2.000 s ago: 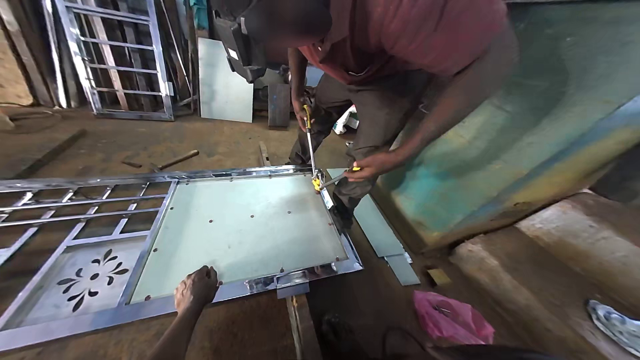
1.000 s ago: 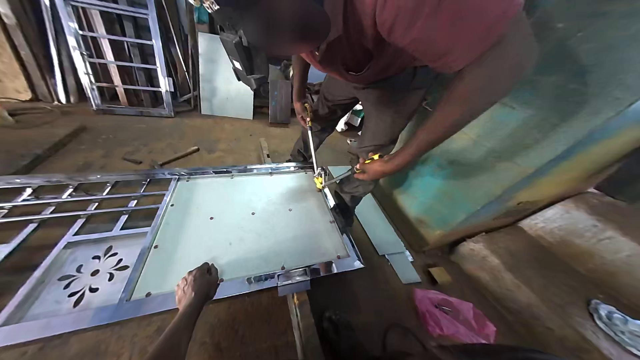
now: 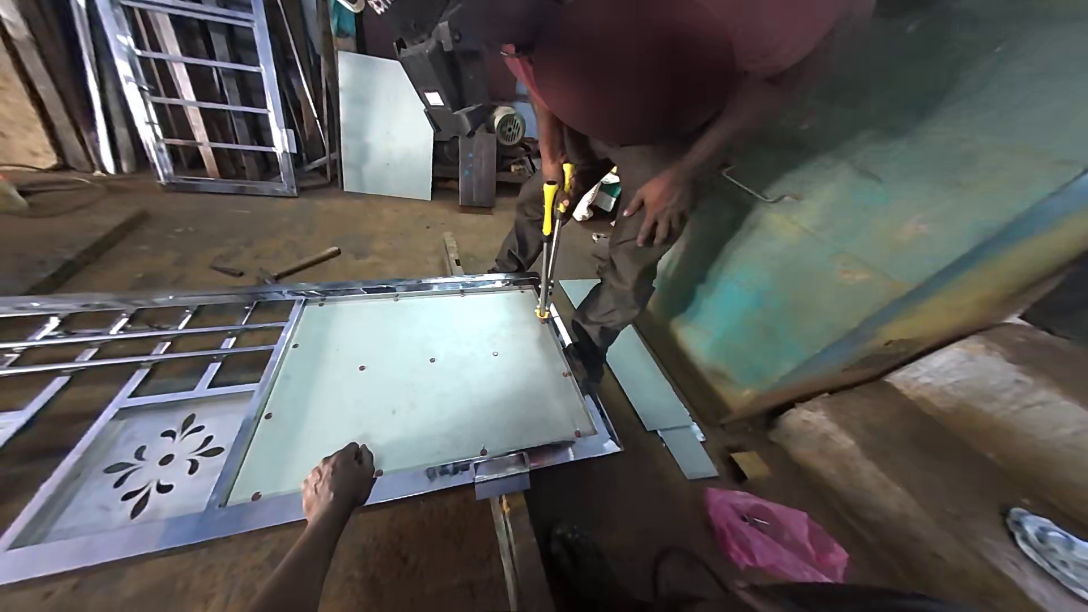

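Note:
My left hand (image 3: 338, 483), its fingers curled, rests on the near edge of a pale panel (image 3: 425, 374) set in a shiny metal door frame (image 3: 408, 486). Whether it grips that edge cannot be told. My right hand is out of view. Dark rivets dot the panel, and a plate with a cut-out flower pattern (image 3: 166, 459) lies left of it. Across the frame a co-worker holds a long-handled hand riveter (image 3: 549, 229) with yellow grips in one hand, its head at the panel's far right corner. The co-worker's other hand rests on a knee.
A hammer (image 3: 302, 265) lies on the floor behind the frame. Another metal frame (image 3: 208, 102) leans at the back left. Sheet strips (image 3: 637, 378) and a pink plastic bag (image 3: 773, 535) lie to the right, near a painted metal sheet (image 3: 850, 229) and concrete steps (image 3: 960, 408).
The co-worker has brought the riveter's handles together and upright in one hand. The other hand has left the handle and moved to the knee. My left hand has stayed at the panel's edge.

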